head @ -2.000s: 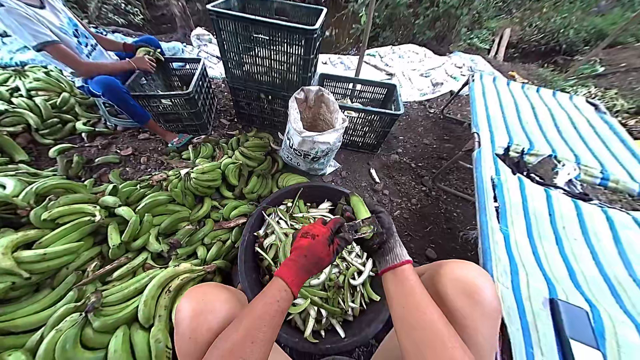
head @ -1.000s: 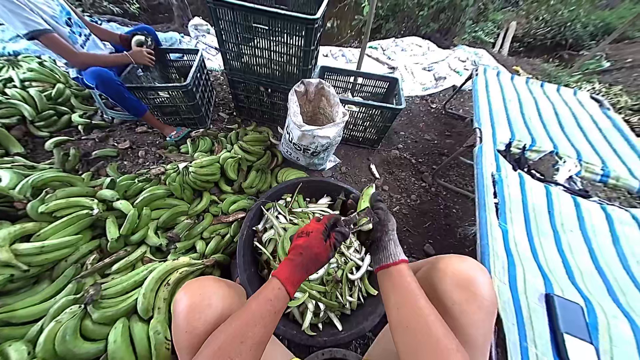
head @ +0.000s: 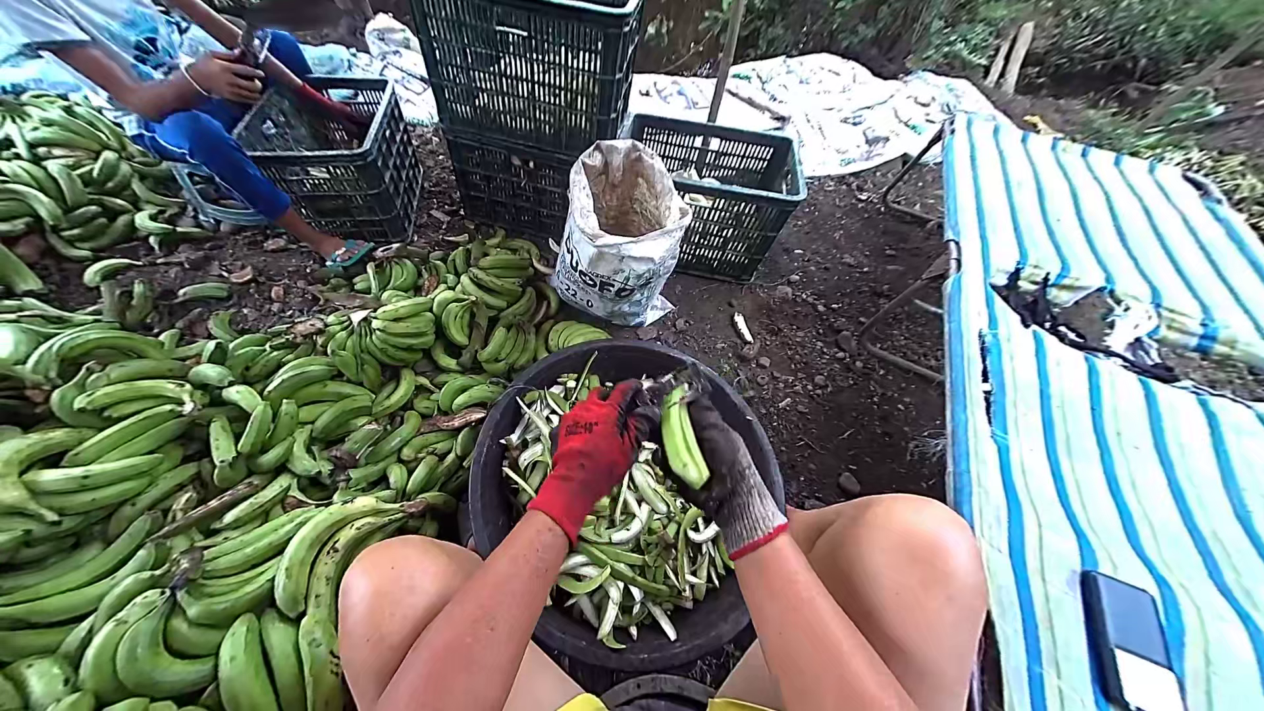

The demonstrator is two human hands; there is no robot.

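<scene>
My left hand (head: 598, 444), in a red glove with dark fingertips, is closed near the top of a green banana; what lies in its fingers, perhaps a small tool, is too blurred to name. My right hand (head: 729, 464), in a dark glove with a grey knitted cuff, grips the green banana (head: 681, 439), partly peeled and held roughly upright. Both hands are over a round black tub (head: 681, 647) between my knees, in which green and white strips of banana peel (head: 632, 563) are heaped. The fingers of my two hands nearly meet at the banana's upper end.
Green banana bunches (head: 128, 464) cover the ground at left. Beyond the tub stand a white woven sack (head: 622, 262) and black plastic crates (head: 533, 89). A striped cot (head: 1066, 444) with a phone (head: 1131, 632) is at right. At upper left a person sits beside another crate (head: 390, 178).
The piece at my right hand was small and upright a second ago; now a longer green banana hangs there. My hands stay over the tub. The person at upper left has moved their hands.
</scene>
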